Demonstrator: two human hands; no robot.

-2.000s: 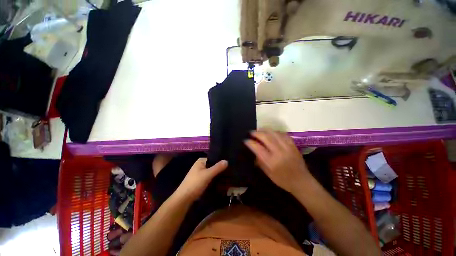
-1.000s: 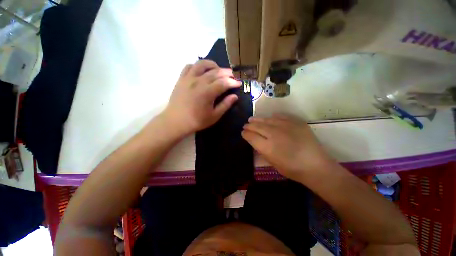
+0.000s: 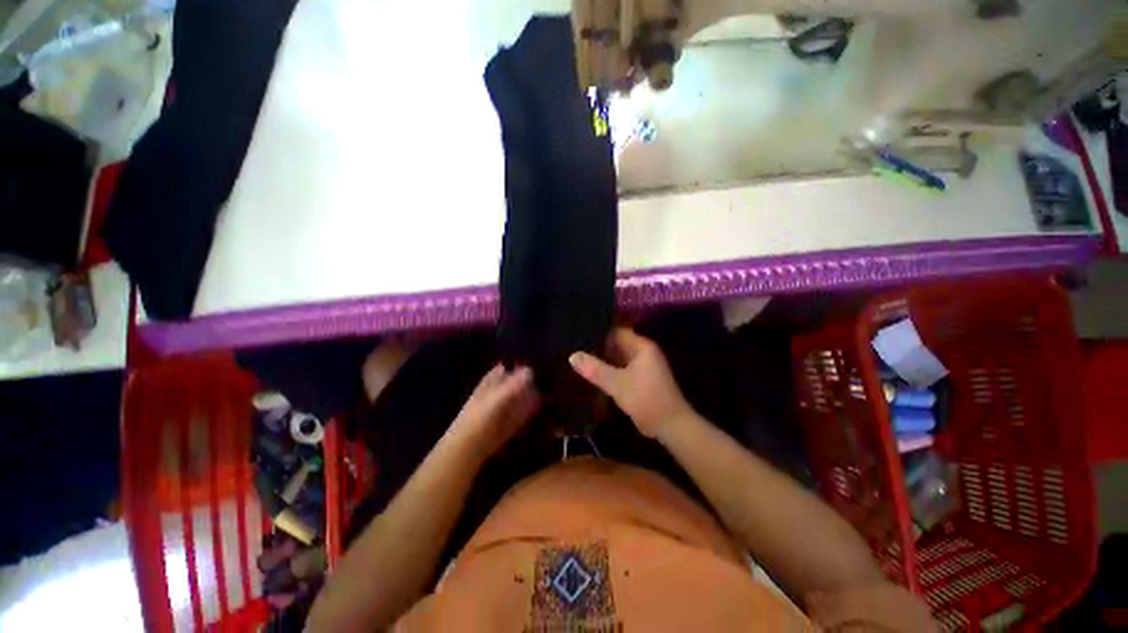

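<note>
A long black fabric strip (image 3: 557,210) lies on the white table under the machine's presser foot (image 3: 600,109) and hangs over the purple front edge toward the lap. My left hand (image 3: 505,398) is at the strip's lower left side, below the table edge, its fingertips blurred against the black cloth. My right hand (image 3: 631,377) holds the strip's lower right edge between thumb and fingers. The cream sewing machine head (image 3: 631,37) stands above the strip's far end. The strip's lowest end is hard to tell from the dark clothing.
A pile of black pieces (image 3: 204,161) lies at the table's left. Blue-green snips (image 3: 909,167) lie on the machine bed, with a dark keypad (image 3: 1055,192) farther right. Red baskets with spools stand at the left (image 3: 186,495) and right (image 3: 1008,433) of the lap.
The strip has moved farther under and past the foot. My left hand has left the cloth beside the needle and moved down to the lap; my right hand has also moved down. The view has shifted.
</note>
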